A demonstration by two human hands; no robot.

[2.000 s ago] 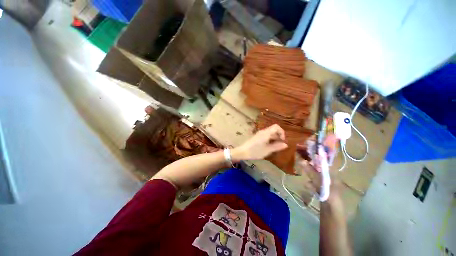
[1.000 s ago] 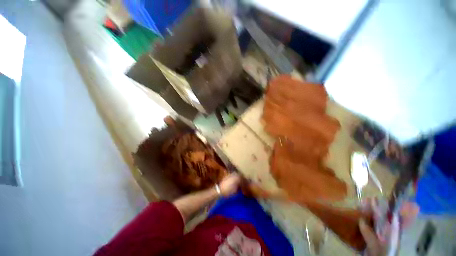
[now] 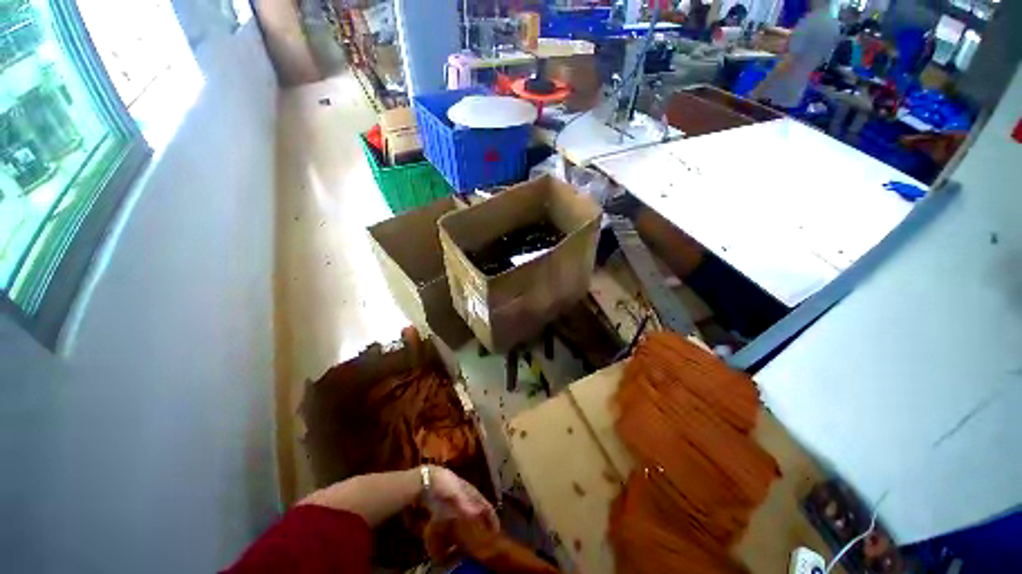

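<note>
My left hand (image 3: pixel 457 499) is over the right side of the low carton, with a band on the wrist. It grips rust-brown fabric strips (image 3: pixel 493 549) that run off the bottom edge of the picture. The crumpled uncut heap (image 3: pixel 415 420) fills the torn-edged low carton (image 3: pixel 325 392). Stacks of rust-brown pieces (image 3: pixel 695 448) lie in overlapping rows on the cardboard table cover (image 3: pixel 549 437). My right hand and the scissors are out of the picture.
A tall open carton (image 3: pixel 521 303) with dark contents stands beyond the table. Blue (image 3: pixel 476 140) and green (image 3: pixel 403 185) crates stand behind it. A white controller (image 3: pixel 805 563) and a dark tray (image 3: pixel 841 510) lie at the right, beside a white panel (image 3: pixel 897 392). A person (image 3: pixel 807 56) is far back.
The view has tilted up, showing more of the room. My left hand has moved from over the stacks to the low carton. My right hand and scissors have left the picture.
</note>
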